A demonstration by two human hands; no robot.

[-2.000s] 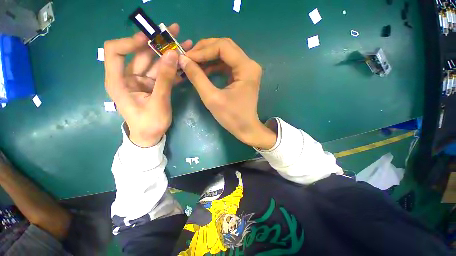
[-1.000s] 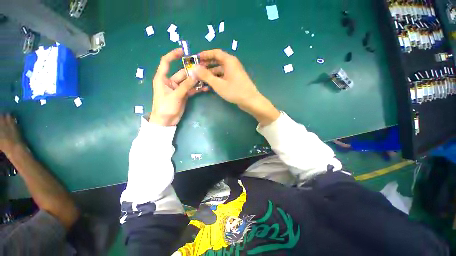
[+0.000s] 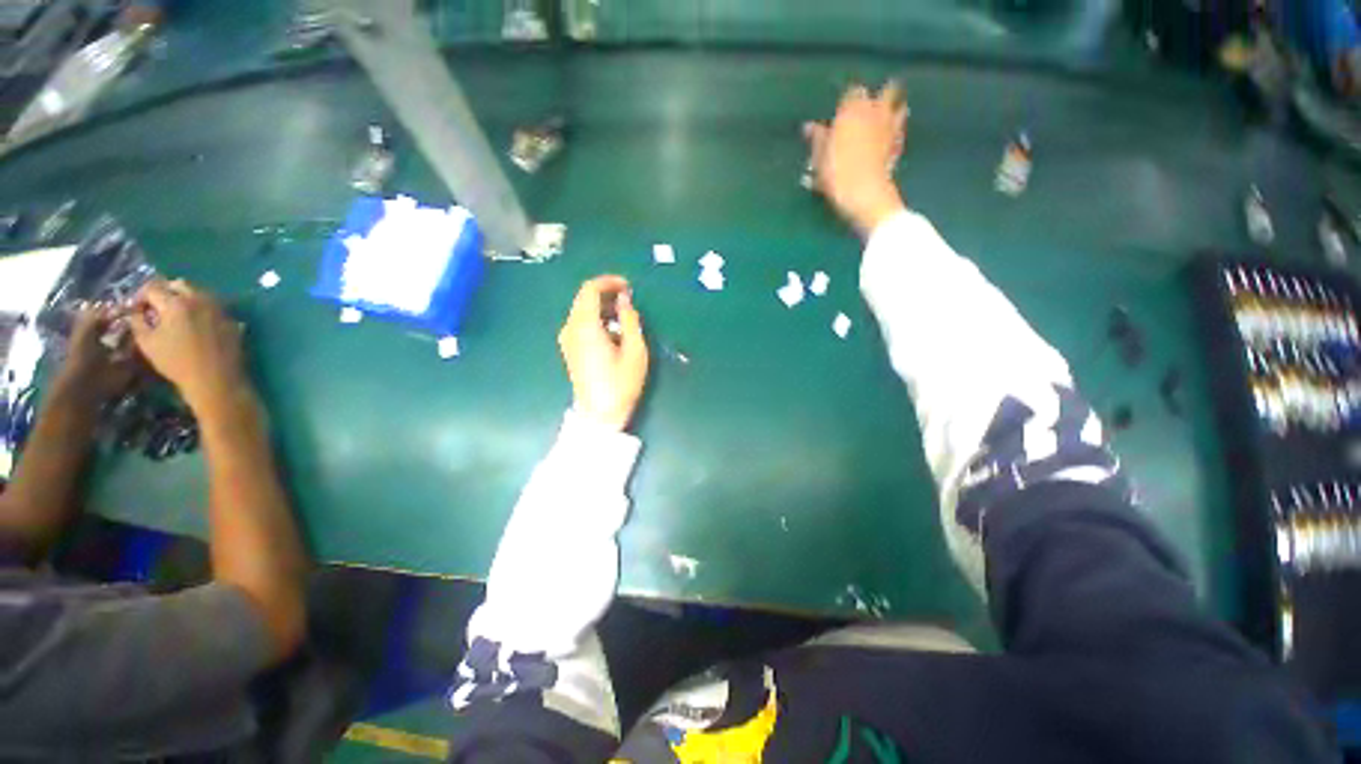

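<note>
My left hand is over the middle of the green bench, fingers curled, with a small pale spot between thumb and fingers; I cannot tell if it is a held pad. My right hand is stretched to the far side of the bench and blurred. A small greyish thing shows at its left edge; whether it is gripped is unclear. Loose white pads lie between and below the hands. A silver module stands on the far bench, right of my right hand.
A blue bin heaped with white pieces is left of my left hand, by a slanted metal post. A black tray with rows of modules is at right, dark scraps beside it. Another person's hands work at left.
My hands have parted from the module they held together. My right hand has moved to the far bench; my left stays nearer, fingers curled. The view has tilted up and shifted left.
</note>
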